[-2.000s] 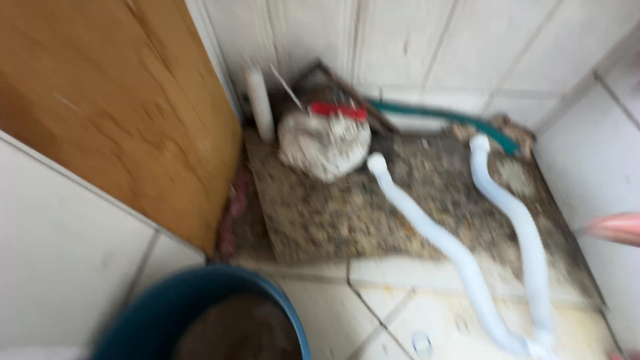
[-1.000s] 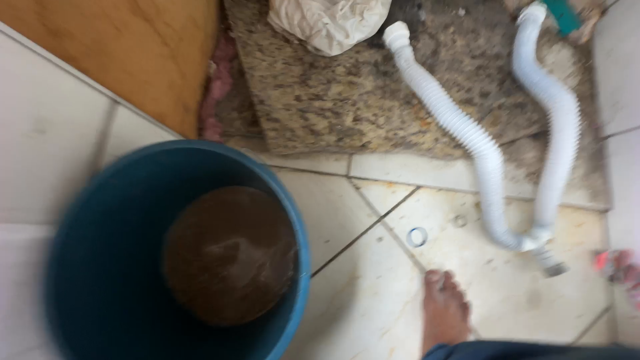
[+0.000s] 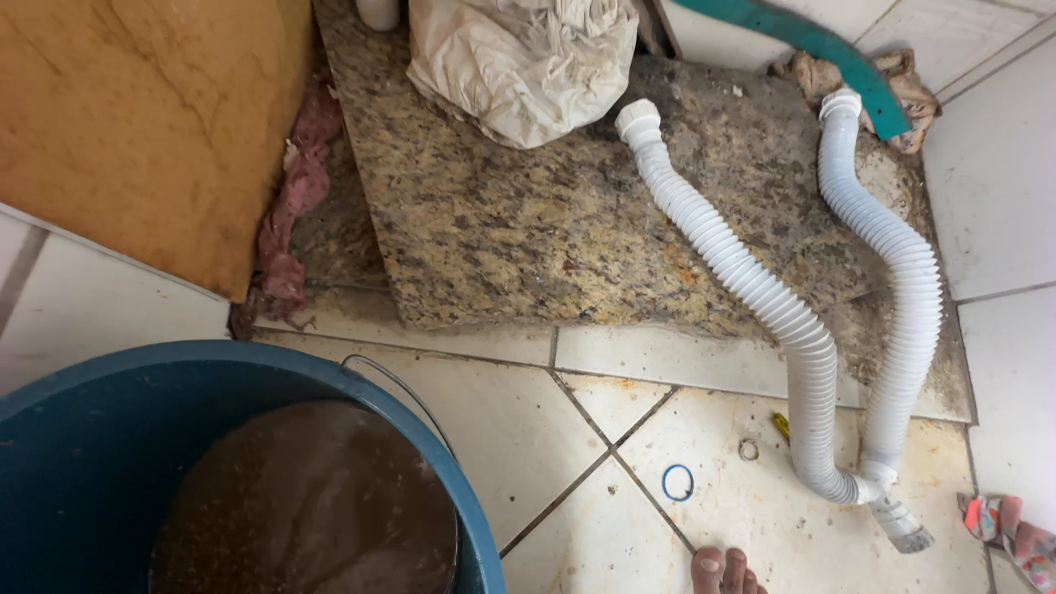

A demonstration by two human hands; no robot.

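Neither my left hand nor my right hand is in the view. A white corrugated double drain hose (image 3: 813,355) lies at the right, its two branches joined near a short end piece (image 3: 901,524) on the tiles. Both upper ends rest over a speckled granite slab (image 3: 511,239). At the lower left stands a blue plastic bucket (image 3: 478,528) with murky brown water (image 3: 305,503) in it. A blue ring (image 3: 678,483) and a smaller dull ring (image 3: 748,450) lie on the floor tiles.
A crumpled whitish plastic bag (image 3: 528,66) sits on the slab. A green strip (image 3: 800,29) and a rag (image 3: 912,103) are at the back right. Wooden panel (image 3: 140,124) and pink cloth (image 3: 301,190) stand left. Bare toes (image 3: 722,569) show below; patterned cloth (image 3: 1015,528) lies right.
The view has tilted down and shifted since two seconds ago. The bare foot shows less than a second ago. The hose, slab and bag appear unmoved.
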